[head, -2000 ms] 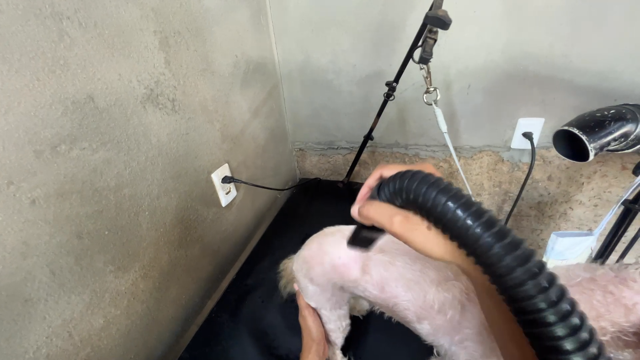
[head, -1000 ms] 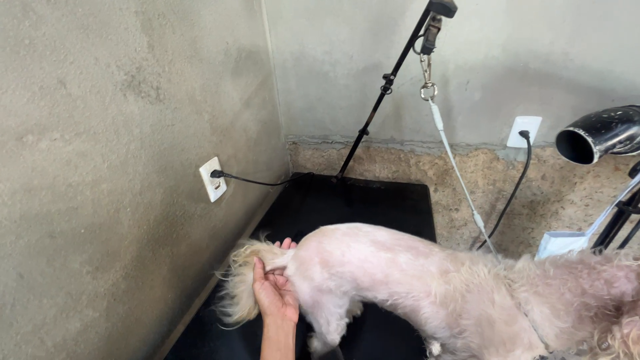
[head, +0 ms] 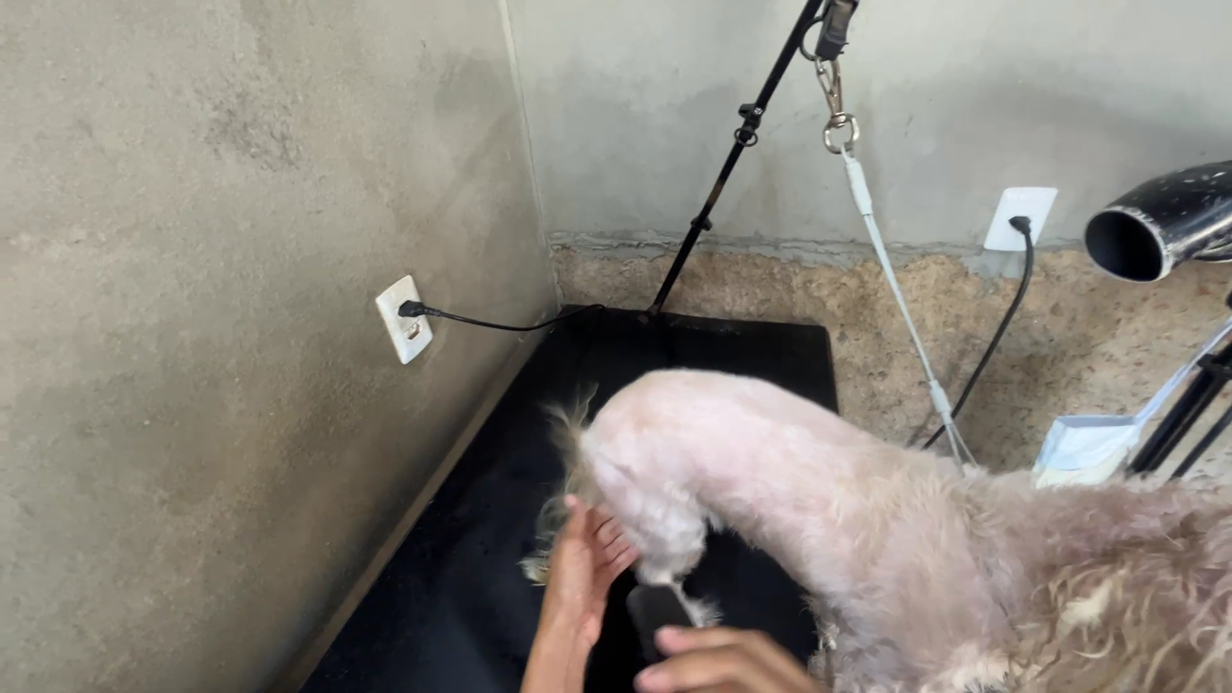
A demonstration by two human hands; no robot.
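Note:
A light-haired, closely clipped dog [head: 731, 433] stands with its rump toward the left and longer, tangled hair at the lower right. My left hand [head: 580, 563] is against the back of its hind leg, palm and fingers loosely spread, with wisps of long tail hair beside the wrist and thumb. At the bottom edge, my right hand [head: 727, 662] holds a black nozzle [head: 659, 614] close to the lower hind leg; part of this hand is cut off by the frame. A white grooming loop [head: 895, 274] hangs from a metal snap hook and runs down to the dog.
The dog stands on a black-topped table [head: 433, 587] in a wall corner. A black grooming arm [head: 717, 188] rises behind. Plugged cords run from two wall outlets [head: 404, 320]. A black duct-like tube [head: 1155, 223] and a pale blue face mask [head: 1088, 445] are at the right.
My left hand has moved from under the tail to the hind leg. My right hand, over the rump with the black ribbed hose two seconds ago, is now low beside the leg.

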